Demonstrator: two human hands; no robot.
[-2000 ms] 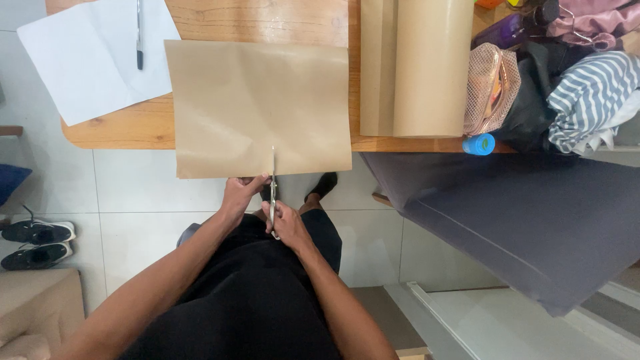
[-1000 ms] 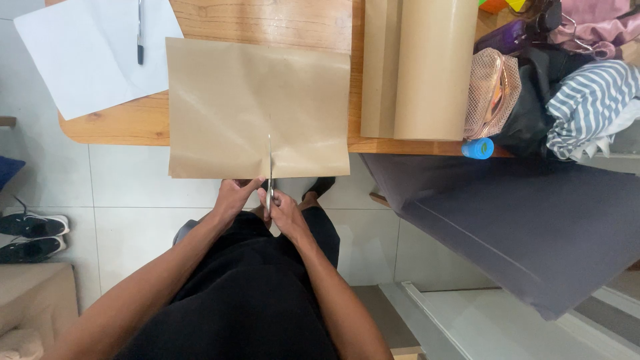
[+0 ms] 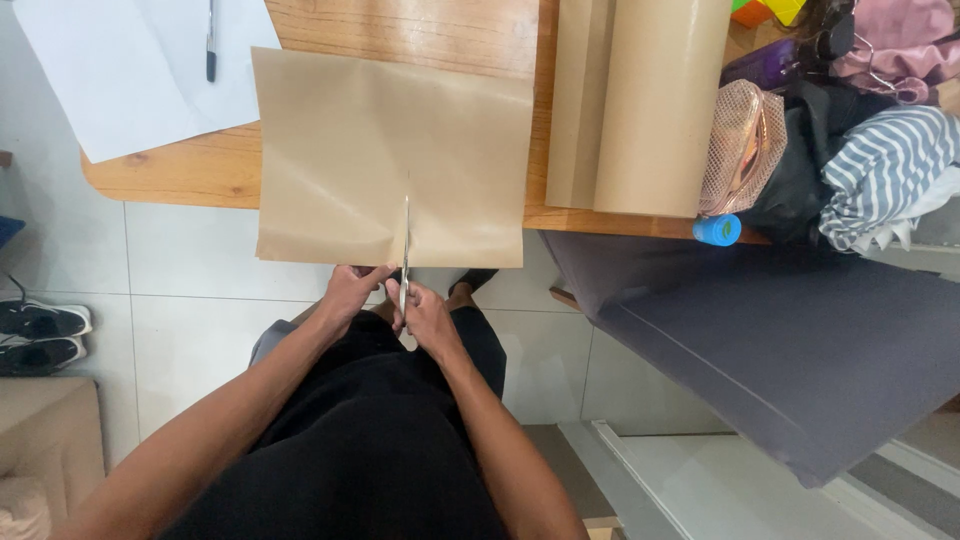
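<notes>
A sheet of brown kraft paper lies partly on the wooden table and overhangs its front edge. My left hand pinches the paper's near edge, just left of the scissors. In my right hand is a pair of metal scissors, held by the handles, with the blades pointing away from me over the middle of the near edge. The blades look nearly closed, and a thin line runs on the paper past their tips. The lower blade is hidden.
White paper with a pen lies on the wooden table at left. To the right are a brown paper roll, a mesh pouch, a blue-capped item and striped cloth. Grey fabric hangs below.
The scissor blades have moved from near the paper's edge to farther over the sheet, away from me. Both hands remain close together at the near edge.
</notes>
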